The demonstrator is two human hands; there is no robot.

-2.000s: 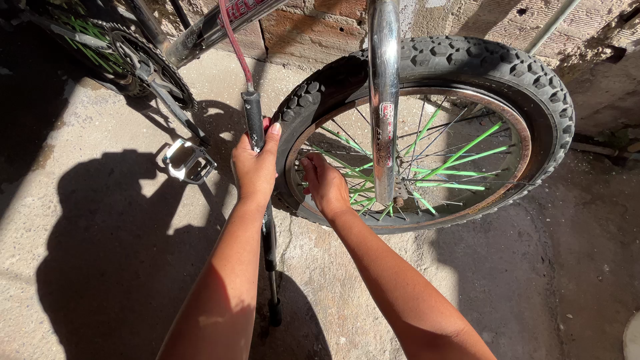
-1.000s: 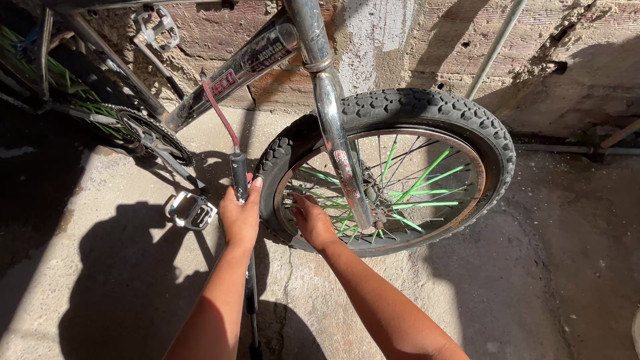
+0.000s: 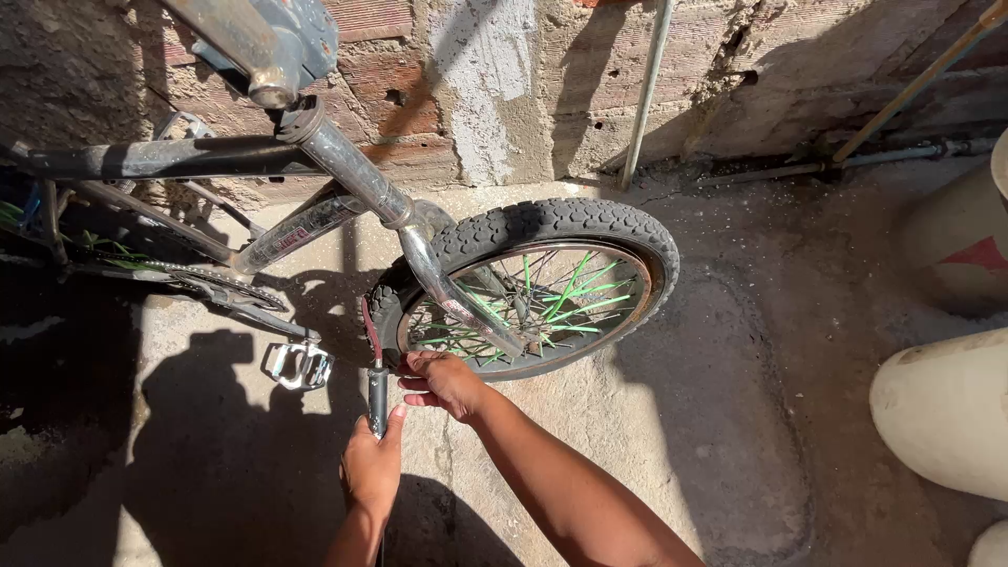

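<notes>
My left hand (image 3: 372, 466) grips the black barrel of a hand pump (image 3: 378, 403), whose red hose (image 3: 370, 324) curves up beside the tire. My right hand (image 3: 442, 384) is at the lower left edge of the bicycle's front wheel, its thumb and forefinger together by the rim; whether anything is between them cannot be told. The knobby black tire (image 3: 551, 220) surrounds a rusty rim with green-covered spokes (image 3: 579, 295). A worn chrome fork (image 3: 441, 285) crosses the wheel down to the hub.
The bicycle frame (image 3: 197, 157) stands along a rough brick wall (image 3: 394, 98), with a pedal (image 3: 301, 366) left of the pump. A metal pole (image 3: 647, 94) meets the floor behind the wheel. Pale rounded containers (image 3: 949, 405) stand at the right. Shadows fall on the concrete floor (image 3: 709, 441).
The view has shifted, showing more of the bicycle and the right side. The hose's free length now hangs beside the tire instead of rising toward the frame. My left hand still holds the pump.
</notes>
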